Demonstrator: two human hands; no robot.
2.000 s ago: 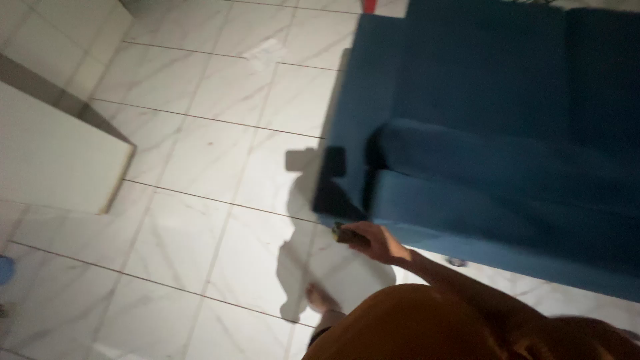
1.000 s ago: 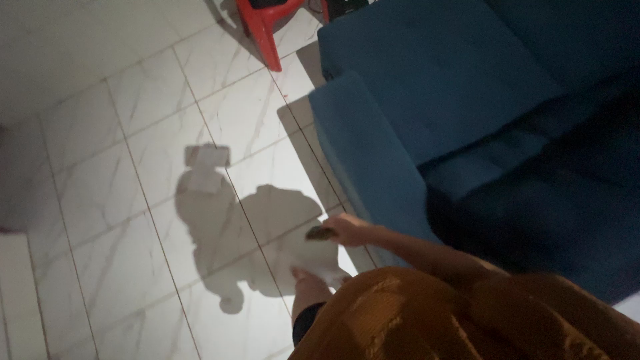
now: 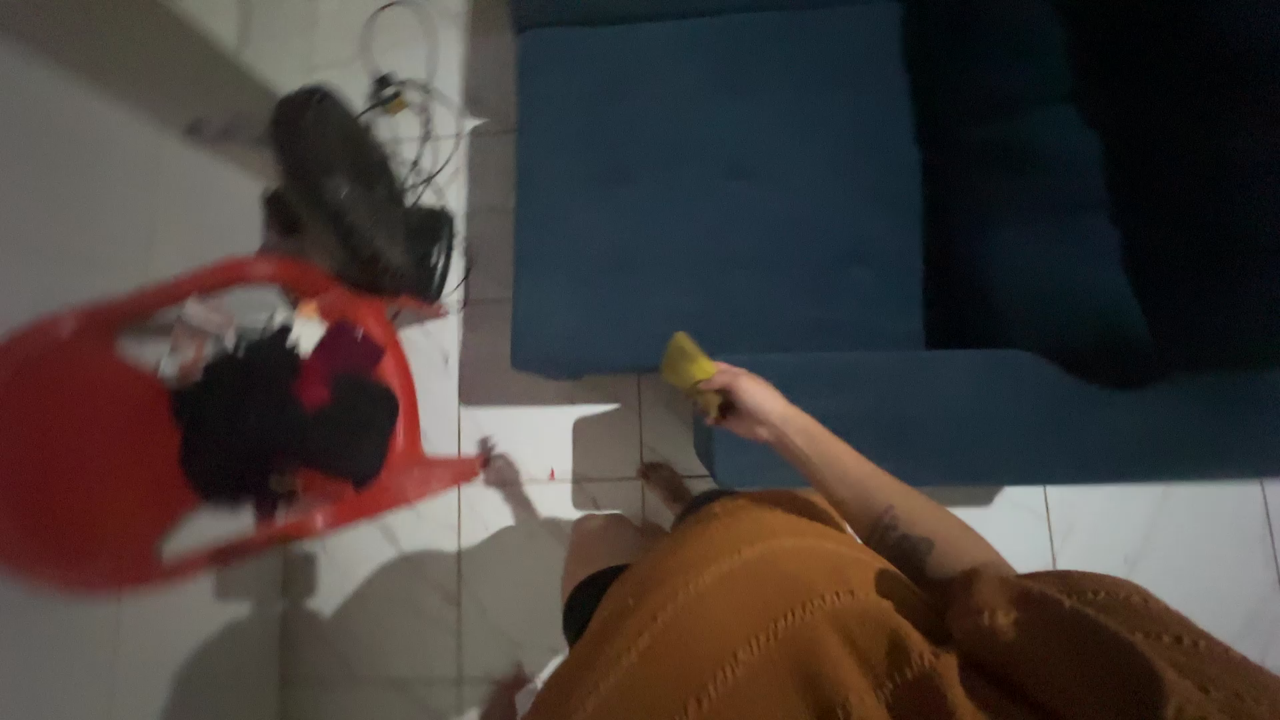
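Note:
My right hand [image 3: 745, 400] is closed around a small yellow object [image 3: 687, 364], blurred, with a wider end pointing up and left; its exact kind cannot be told. The hand and the object are over the front corner of a blue upholstered sofa [image 3: 720, 200], close to where its seat section meets the long low armrest [image 3: 950, 420]. Whether the object touches the fabric is unclear. My left hand is not clearly seen; a blurred dark patch shows at the bottom edge beside the orange-brown knitted garment [image 3: 740, 600].
A red plastic chair [image 3: 70, 430] at the left holds dark and magenta cloth [image 3: 270, 410]. Behind it lies a black object [image 3: 340, 180] with loose cables [image 3: 425, 140] on the white tiled floor [image 3: 520, 440]. My bare foot [image 3: 665, 485] is beside the sofa corner.
The view has turned and shifted strongly, bringing the red chair, only partly seen before, and the cables into fuller view. My right hand still holds the small object, whose yellow end now shows clearly.

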